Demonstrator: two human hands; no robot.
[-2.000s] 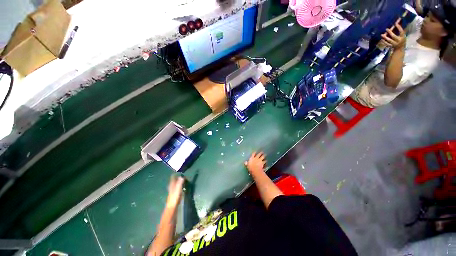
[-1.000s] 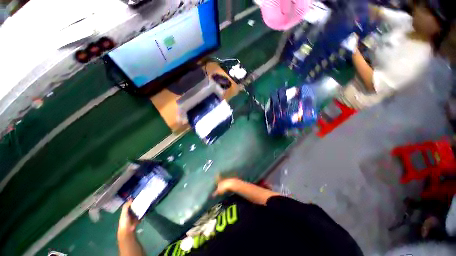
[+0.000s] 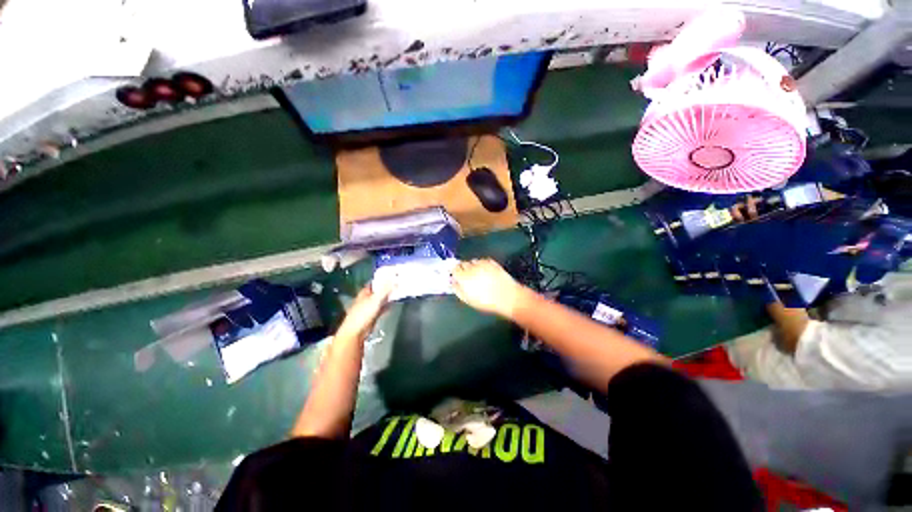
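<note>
An open inner carton [image 3: 400, 228] with a pale raised flap stands on the green bench in front of the monitor. Blue boxes and a white sheet [image 3: 420, 281] show at its near side. My left hand [image 3: 366, 308] is at the sheet's left end and my right hand [image 3: 484, 286] is at its right end, fingers closed on the edges. Whether they grip only the sheet or the carton too cannot be told. A second open carton [image 3: 262, 333], with blue boxes and a white sheet, lies to the left.
Behind are the monitor [image 3: 420, 95], a brown board [image 3: 361, 190] and a black mouse [image 3: 488, 189]. Black cables [image 3: 545, 275] and blue boxes [image 3: 612, 315] lie right of my right arm. A pink fan [image 3: 718, 145] stands back right. Another person's arm [image 3: 789, 326] reaches in at right.
My view has turned. My left hand has left the left carton, and both hands are now at the carton by the monitor. My right hand has moved from the bench onto it.
</note>
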